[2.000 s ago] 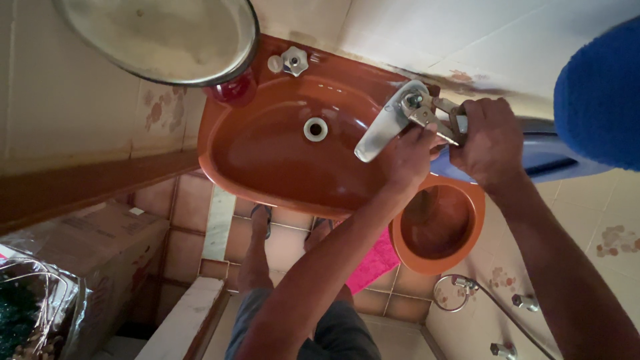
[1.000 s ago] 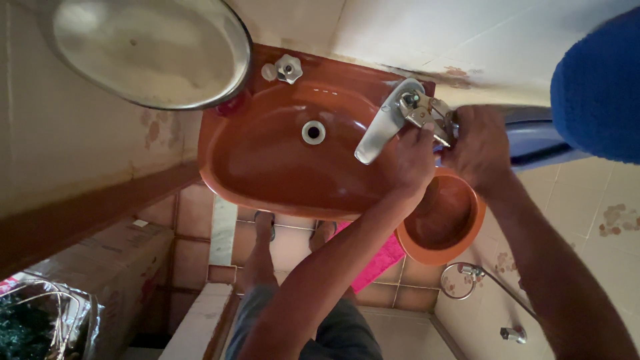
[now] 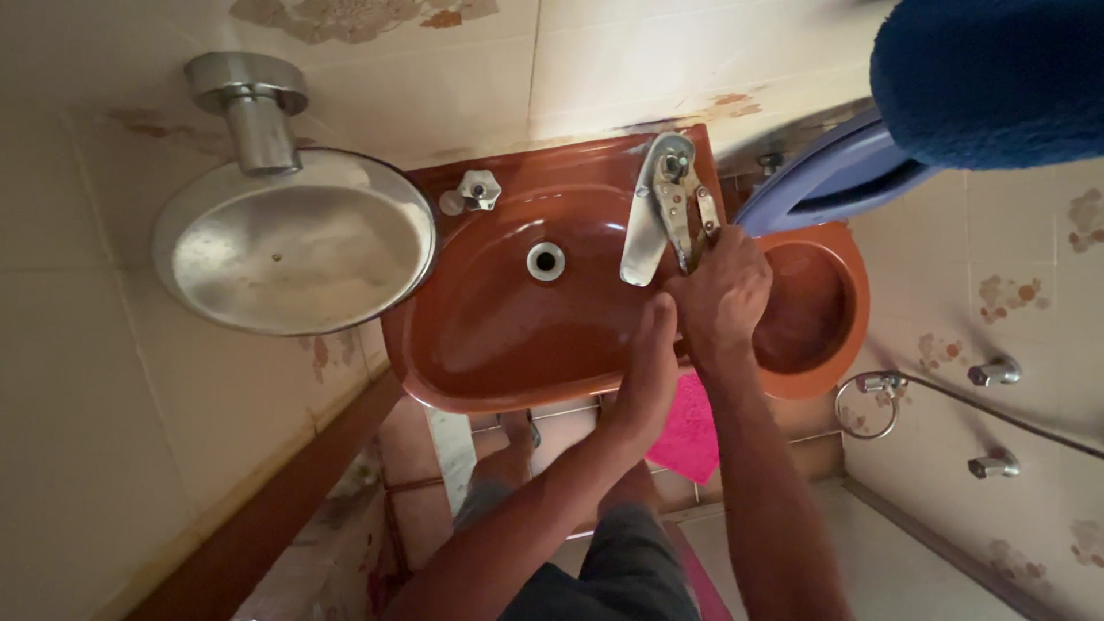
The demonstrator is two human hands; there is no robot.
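Observation:
A pair of locking pliers (image 3: 675, 207) has its jaws at the nut or stem on top of the chrome faucet (image 3: 642, 237), at the right rear corner of the reddish-brown washbasin (image 3: 535, 345). My right hand (image 3: 729, 285) is closed around the pliers' handles, over the basin's right edge. Just left of it, my left hand (image 3: 651, 371) is held over the basin's front right rim, fingers together and thumb up; whether it touches the tool or the right hand cannot be told. A white tap knob (image 3: 479, 190) stands at the basin's left rear.
A metal soap dish (image 3: 302, 250) juts from the wall at left. At right are the brown toilet bowl (image 3: 806, 310), its raised blue lid (image 3: 828, 172) and a dark blue fuzzy object (image 3: 992, 86) near the camera. A pink mat (image 3: 690, 431) lies on the tiled floor; shower valves (image 3: 994, 373) project from the wall.
My left hand has drawn back from the faucet and pliers toward the basin's front. The pliers' handles have swung toward the front, with my right hand on them. The view has shifted.

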